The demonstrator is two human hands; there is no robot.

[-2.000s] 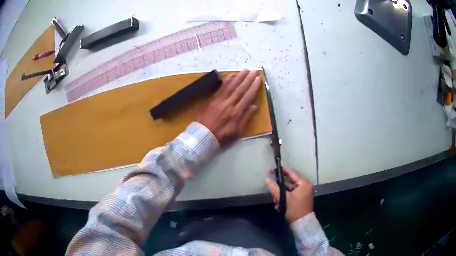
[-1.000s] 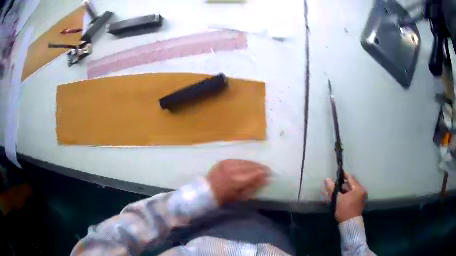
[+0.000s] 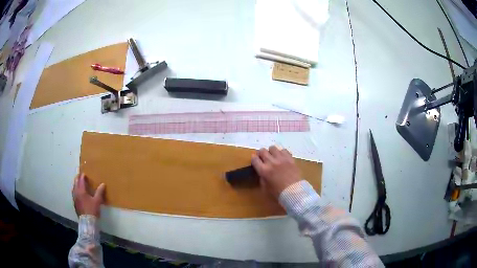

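The long tan-orange card pattern (image 3: 167, 172) lies flat on the table, with a thin rim of white fabric (image 3: 172, 213) showing along its edges. My left hand (image 3: 88, 197) rests at the pattern's left end, thumb on the card and fingers at its edge. My right hand (image 3: 277, 170) is closed over the right end of a black bar weight (image 3: 241, 176) on the pattern. The weight's left end shows; the rest is under my hand. The shears (image 3: 379, 188) lie closed on the table to the right, out of my hands.
A clear ruler with pink grid (image 3: 219, 123) lies behind the pattern. Beyond are a second black weight (image 3: 196, 86), metal tools (image 3: 119, 99), a red pen (image 3: 107, 68) on another card, white fabric (image 3: 287, 31) and a small card (image 3: 291, 73). A grey metal base (image 3: 420, 119) stands right.
The shears have left my right hand and lie on the table. My right hand has moved left onto the weight. My left hand has moved to the pattern's left end. The view has shifted.
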